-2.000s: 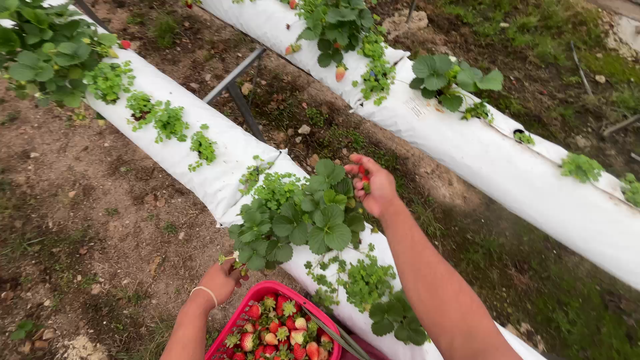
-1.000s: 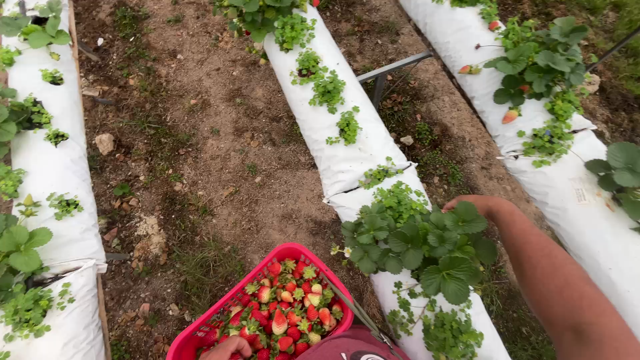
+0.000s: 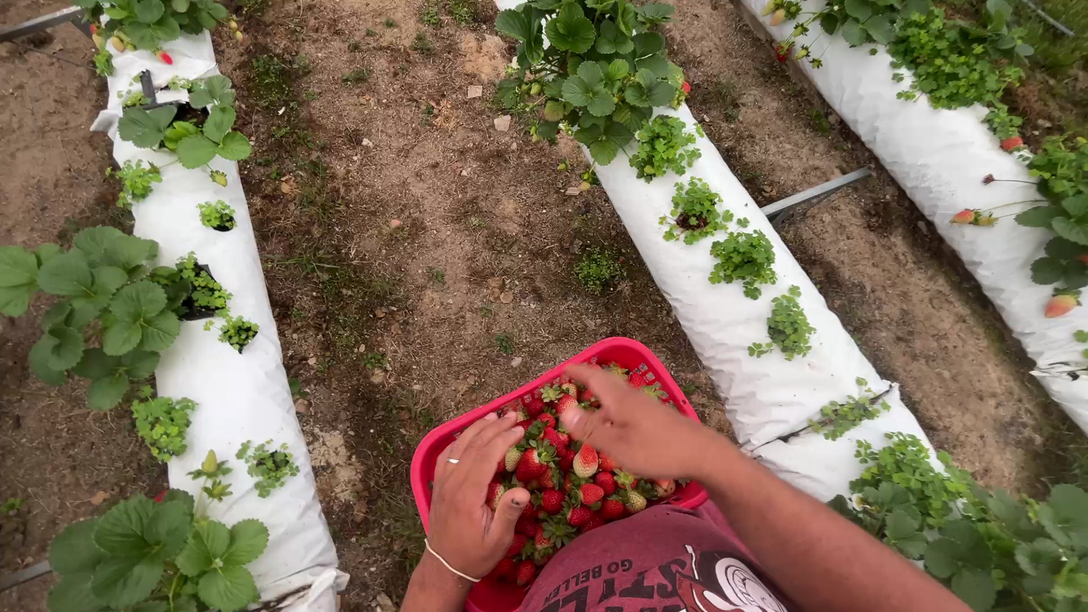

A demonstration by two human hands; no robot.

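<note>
A pink-red plastic basket (image 3: 429, 450) full of strawberries (image 3: 586, 493) rests against my torso at the bottom middle. My left hand (image 3: 476, 493), with a ring and a pale wristband, lies palm down over the basket's left part, fingers extended and nothing seen held. Over the basket's right part is my right hand (image 3: 633, 425), its thumb and fingers apart above the berries and no berry visible in it. The berries are red, some with pale or greenish parts, and many show green caps.
White-covered grow bags with strawberry plants run on the left (image 3: 229, 382), in the middle (image 3: 722, 297) and at the right (image 3: 943, 187). Bare soil (image 3: 408, 212) with small weeds lies between them. A metal support bar (image 3: 816, 194) juts from the middle row.
My right hand has moved from the plant in the middle row to above the basket. The view has swung left, and more of the left row shows.
</note>
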